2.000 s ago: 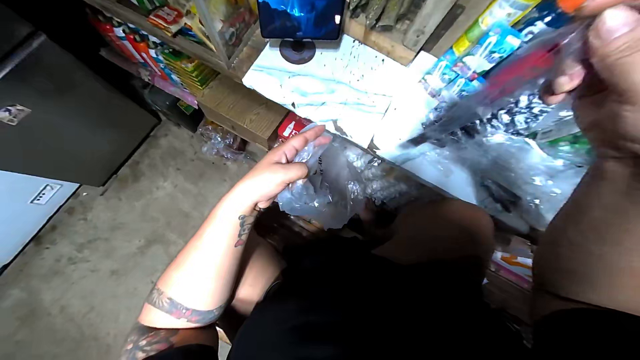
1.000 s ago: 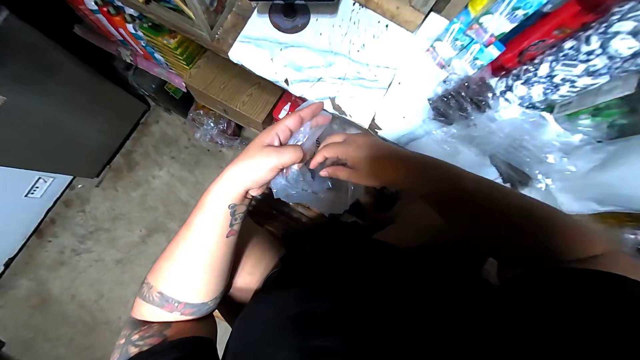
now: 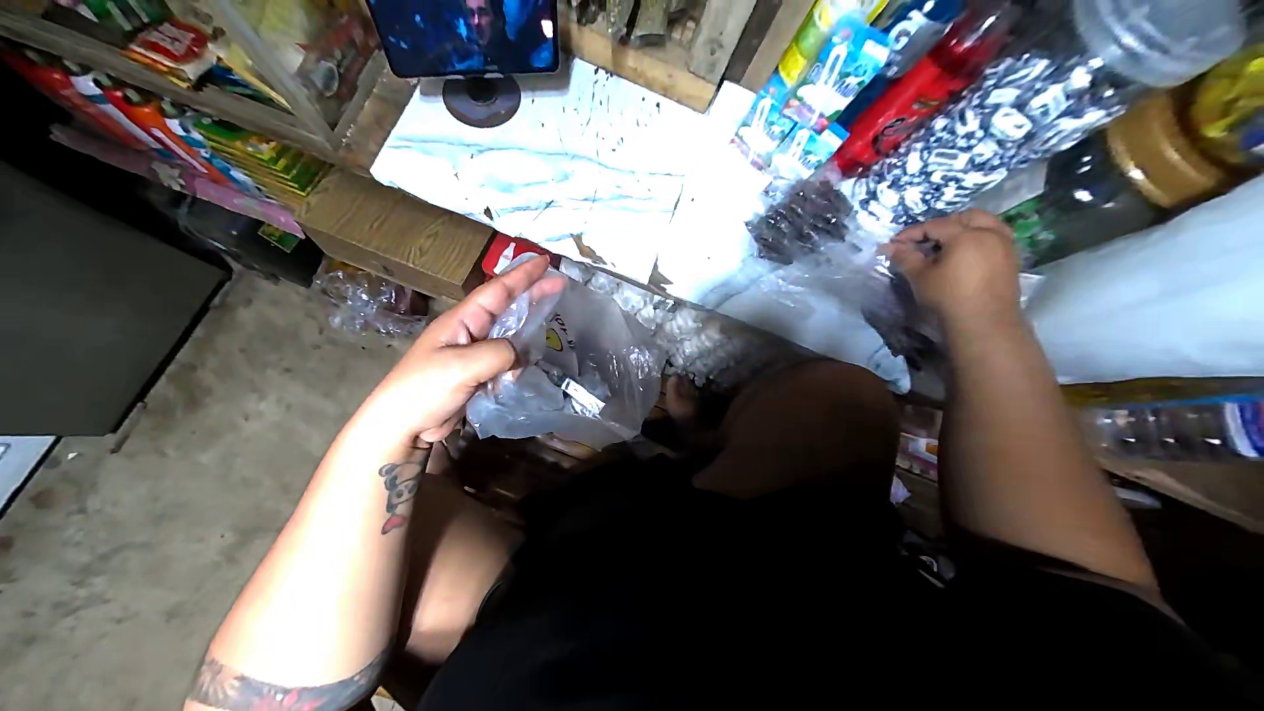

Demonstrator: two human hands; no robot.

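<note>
My left hand (image 3: 474, 355) grips the rim of a clear plastic bag (image 3: 617, 365) and holds its mouth apart; a small white-and-dark packet (image 3: 583, 397) lies inside. At the right, my right hand (image 3: 958, 262) is at another clear plastic bag (image 3: 829, 286), with small dark pieces at its fingertips; whether it grips the bag film too is hard to tell. Dark contents (image 3: 805, 219) show in that bag, left of my right hand, and a darker clump (image 3: 904, 316) sits just below the fingers.
A marbled white tabletop (image 3: 553, 158) holds a tablet (image 3: 464, 35) on a round stand. To its right are a red bottle (image 3: 918, 89), a bag of black-and-white wrapped sweets (image 3: 987, 138) and jars. A wood-grain box (image 3: 395, 227) and packed shelves stand left, above the concrete floor (image 3: 217, 444).
My right hand has moved from the left-hand bag out to the bag at the right. My left hand keeps hold of its bag.
</note>
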